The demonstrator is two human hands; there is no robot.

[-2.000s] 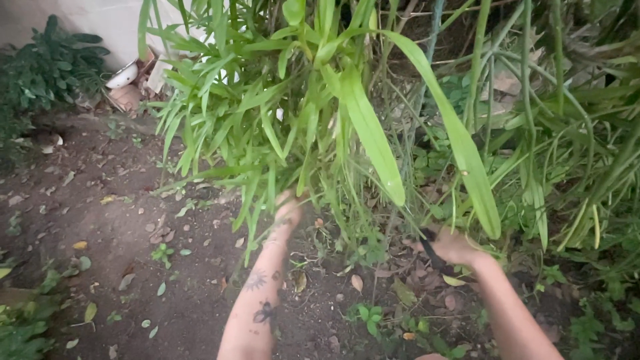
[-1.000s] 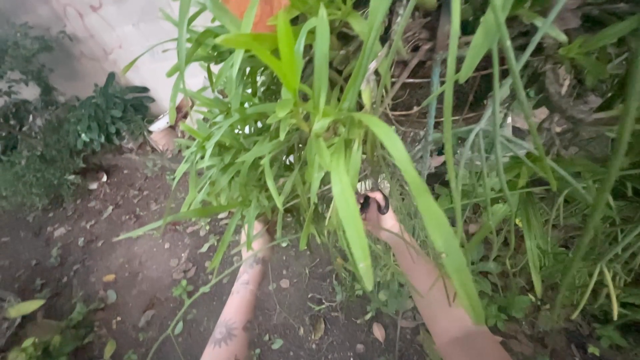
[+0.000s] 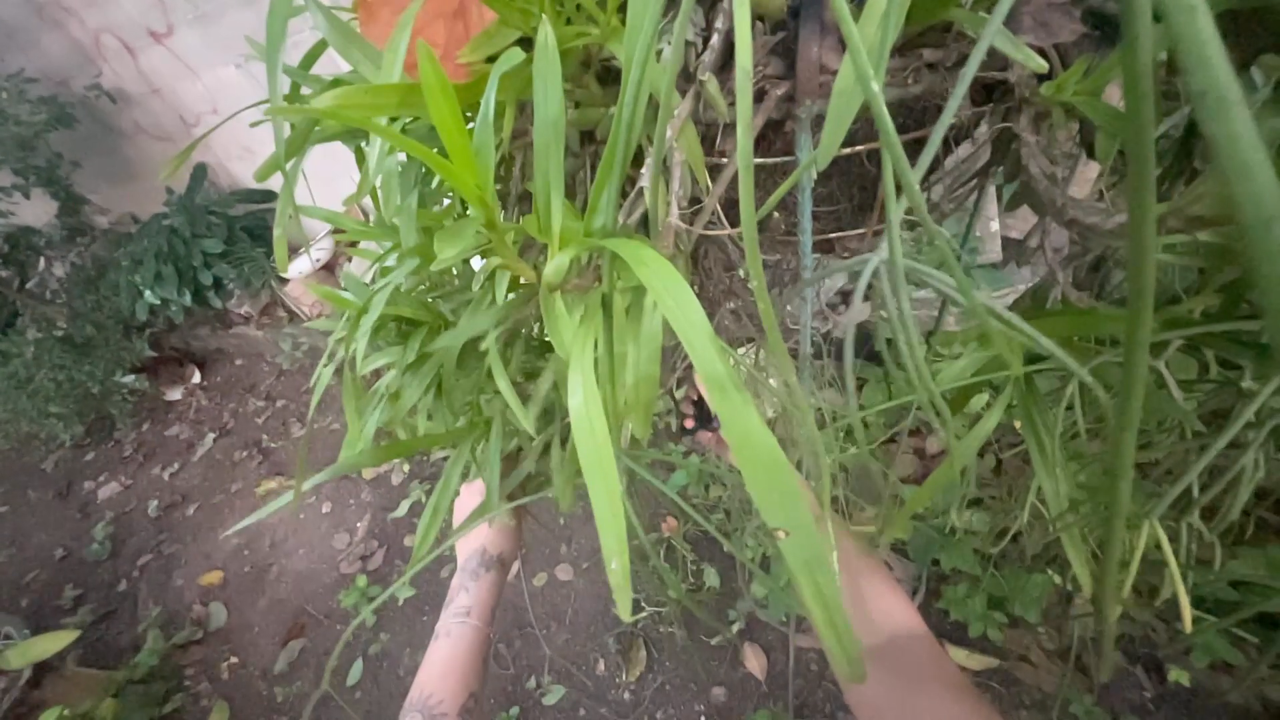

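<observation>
My left hand [image 3: 484,505] reaches up into the lower part of a hanging leafy plant [image 3: 430,340]; leaves cover its fingers, so its grip does not show. My right hand [image 3: 712,425] is largely behind a long strap-shaped leaf [image 3: 740,430]. It holds a dark-handled tool [image 3: 690,418], of which only a small part shows; its kind cannot be told. Thin stems and fine foliage surround the right hand, to the right of the leafy clump.
A pale wall [image 3: 150,90] and a dark-leaved shrub [image 3: 195,250] stand at the upper left. Long green stems [image 3: 1135,300] hang at the right. Below is soil [image 3: 250,600] with fallen leaves. An orange object [image 3: 425,30] is at the top.
My right hand, with the dark tool, has moved from the lower right up to beside the hanging clump. My left hand stays at the clump's underside.
</observation>
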